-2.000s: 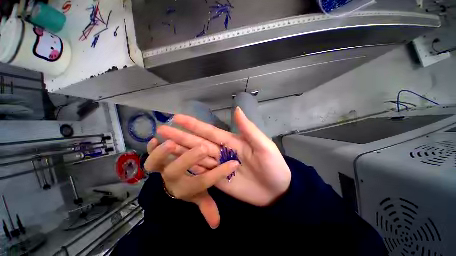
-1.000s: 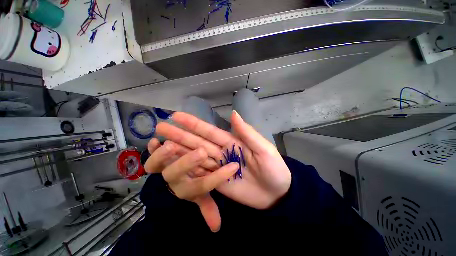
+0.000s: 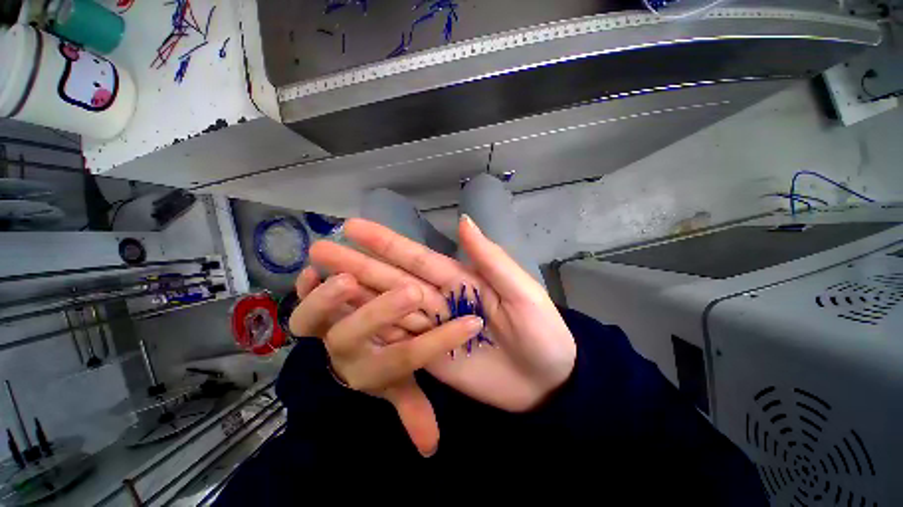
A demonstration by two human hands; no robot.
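A small loose heap of short dark blue cut wire pieces lies in the palm of my right hand. That palm faces up, with its thumb raised and its fingers stretched towards the upper left. My left hand lies across the right fingers from the left, back upward, thumb pointing down. Its index fingertip touches the wire pieces and covers some of them. Its other fingers are partly bent and hold nothing visible.
The metal tray with a ruler-like edge holds scattered blue pieces. Part of a clear bag shows at the top. Left are red and blue wires, a white tub and a teal roll. A grey machine stands right.
The blue pieces have shifted and spread a little in the right palm under the left index finger. Both hands stay nearly in place. The camera view has shifted slightly.
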